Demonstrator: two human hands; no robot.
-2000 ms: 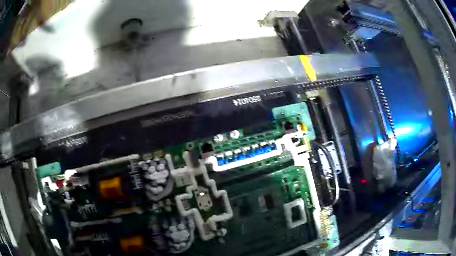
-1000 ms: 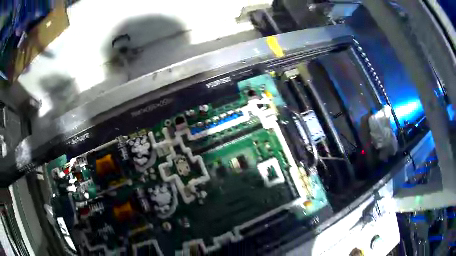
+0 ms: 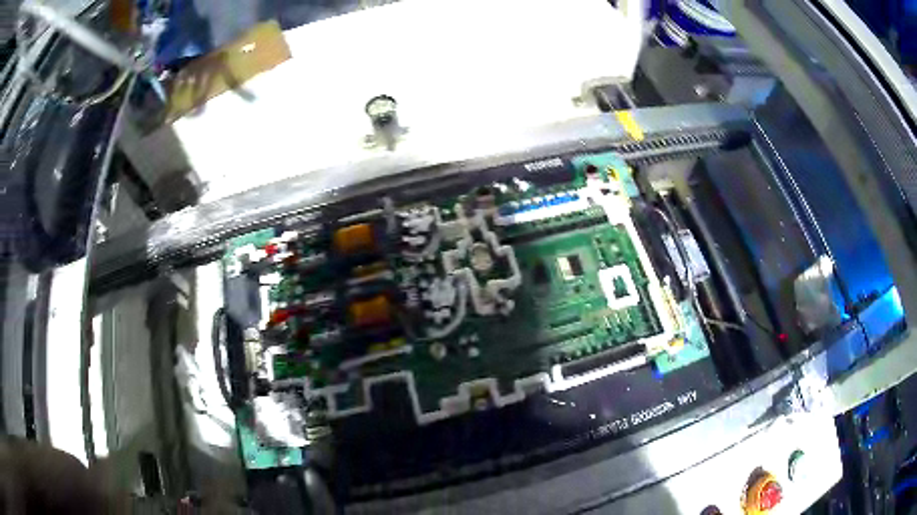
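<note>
A green circuit board lies on a black pallet inside the machine. Thick white sealant lines run over the board and along its front edge. Orange-yellow transformers stand on its left half. A blue-white connector strip is near its back edge. Neither of my hands can be made out. A dark brown blur sits at the bottom left corner, and I cannot tell what it is.
A silver conveyor rail with a yellow mark runs behind the board; a knobbed post stands behind it. Crumpled white material lies at right. The front panel has a red button and a green button. Brown cardboard is back left.
The view has pulled back and turned, so the whole board and the front panel buttons show. The round shadow on the white surface behind the rail is gone. The board shows no clear movement on the pallet.
</note>
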